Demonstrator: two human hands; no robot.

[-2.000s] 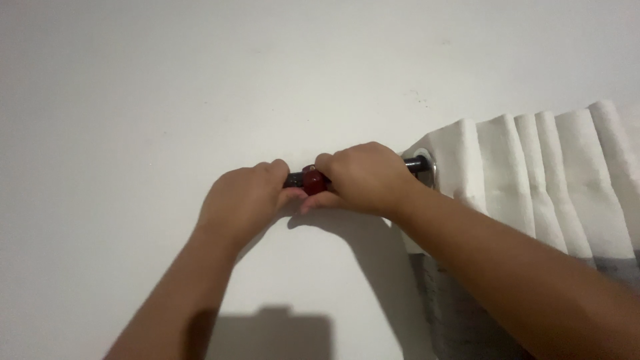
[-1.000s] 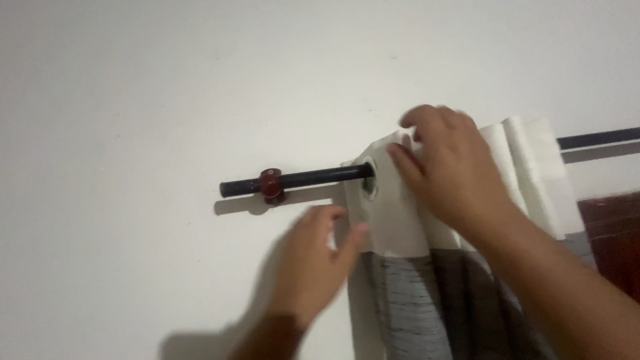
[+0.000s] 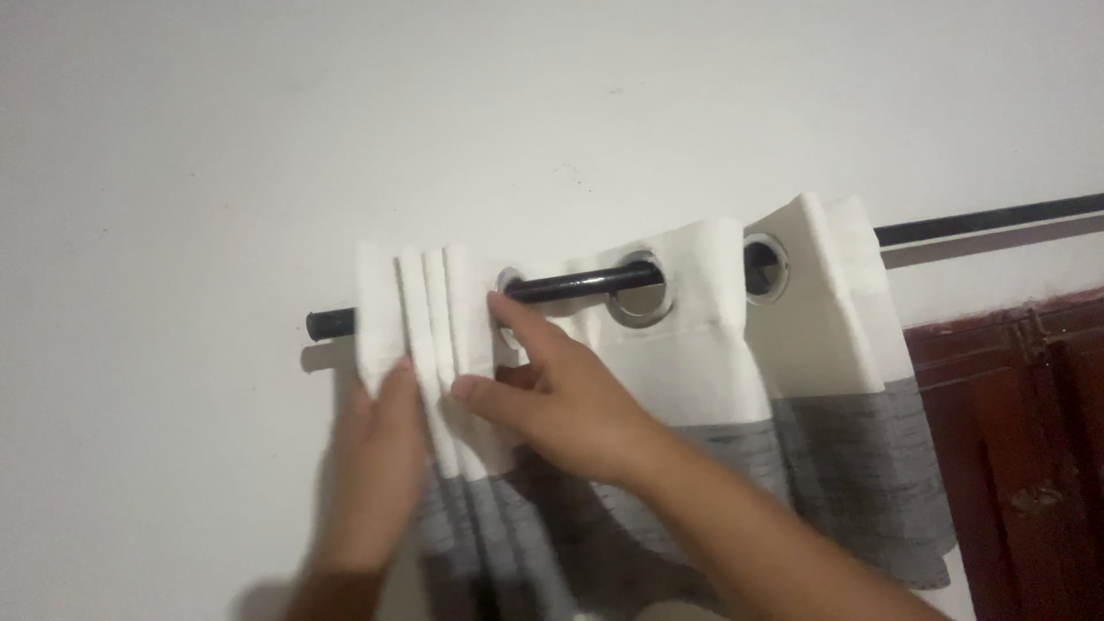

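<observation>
A white and grey grommet curtain hangs on a black curtain rod, its left part bunched in narrow folds near the rod's left end. My left hand, blurred, is at the left edge of these folds, with fingertips against the fabric; its grip is unclear. My right hand touches the folds from the right, thumb and index finger apart, the index fingertip beside a metal grommet ring. Another metal grommet shows the rod passing through it. The dark red ring seen earlier on the rod is hidden.
A pale wall lies behind the rod and carries its shadow. At the lower right stands a dark red wooden panelled door or shutter, partly behind the curtain's edge. The rod runs on to the right edge of the view.
The curtain's left edge has moved left along the rod, over where the dark red ring showed. Both hands, earlier around the rod by that ring, are now at the bunched folds.
</observation>
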